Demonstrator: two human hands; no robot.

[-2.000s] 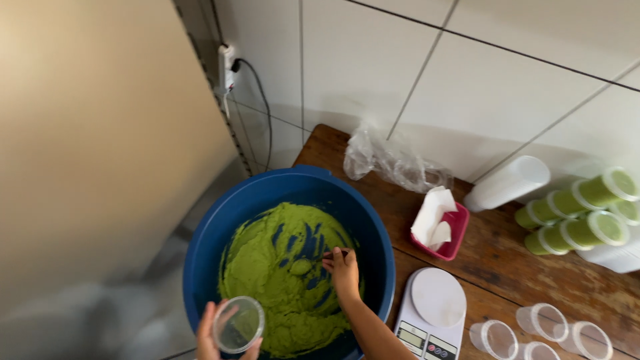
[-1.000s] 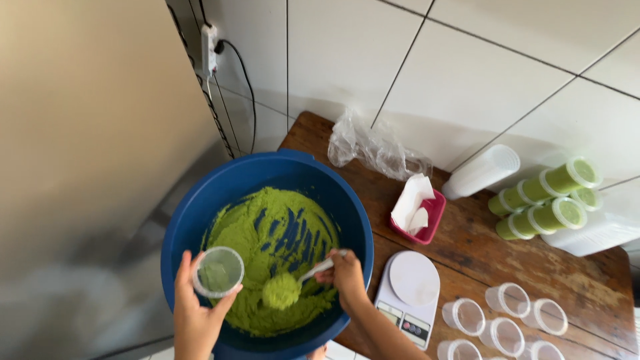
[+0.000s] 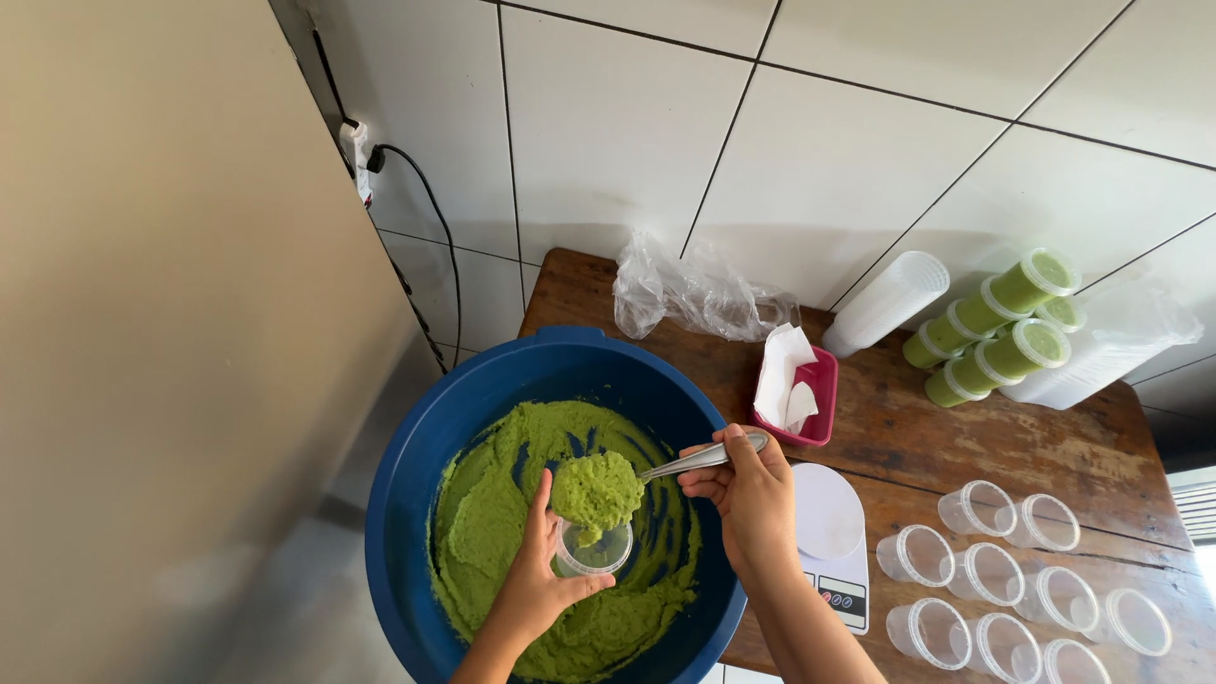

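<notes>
A large blue plastic tub [image 3: 408, 475] holds thick green paste [image 3: 484, 532] spread over its bottom and sides. Above it, my left hand [image 3: 541, 560] grips a clear plastic cup [image 3: 594, 551] between thumb and fingers. My right hand [image 3: 746, 484] holds the handle of a metal spoon [image 3: 698, 460], whose bowl is hidden under a heaped lump of green paste [image 3: 598, 489]. That lump hangs over the cup's mouth, with a bit drooping into it. Just right of my right hand, a white digital kitchen scale [image 3: 829, 518] lies on the wooden table.
Several open clear cups [image 3: 988, 573] stand on the wooden table [image 3: 1073, 446]. Behind are filled green cups in stacks [image 3: 993, 309], a stack of nested cups [image 3: 888, 302], a pink basket with white paper [image 3: 825, 404] and a clear plastic bag [image 3: 698, 290]. A metallic panel [image 3: 190, 332] borders the left.
The loaded spoon has risen from the paste to above the cup. The cup was left of the spoon one second ago and is now beneath its load.
</notes>
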